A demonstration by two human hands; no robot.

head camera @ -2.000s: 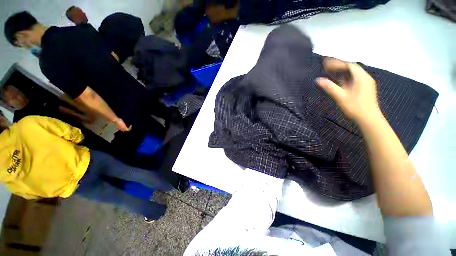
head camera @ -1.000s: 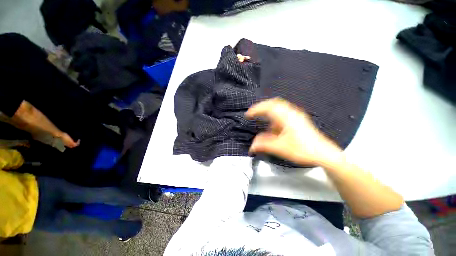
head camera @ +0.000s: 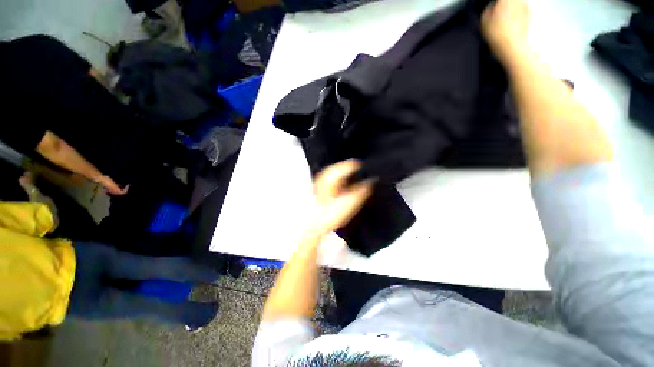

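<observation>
A dark garment lies partly lifted over the white table. Its plain black side shows, with pale edges at its folded left part. My left hand grips its lower left part near the table's front edge and is blurred. My right hand is at the top of the view and holds the garment's upper right part raised. The fingertips of my right hand are partly hidden. No snips can be made out.
Black cloth lies at the table's right side. At the left, a person in black and one in a yellow top stand near dark cloth heaps and a blue crate. Speckled floor shows below.
My right hand has moved up and away, lifting the garment, whose plain black side now shows instead of the check. My left hand, hidden earlier, now shows at the lower left part.
</observation>
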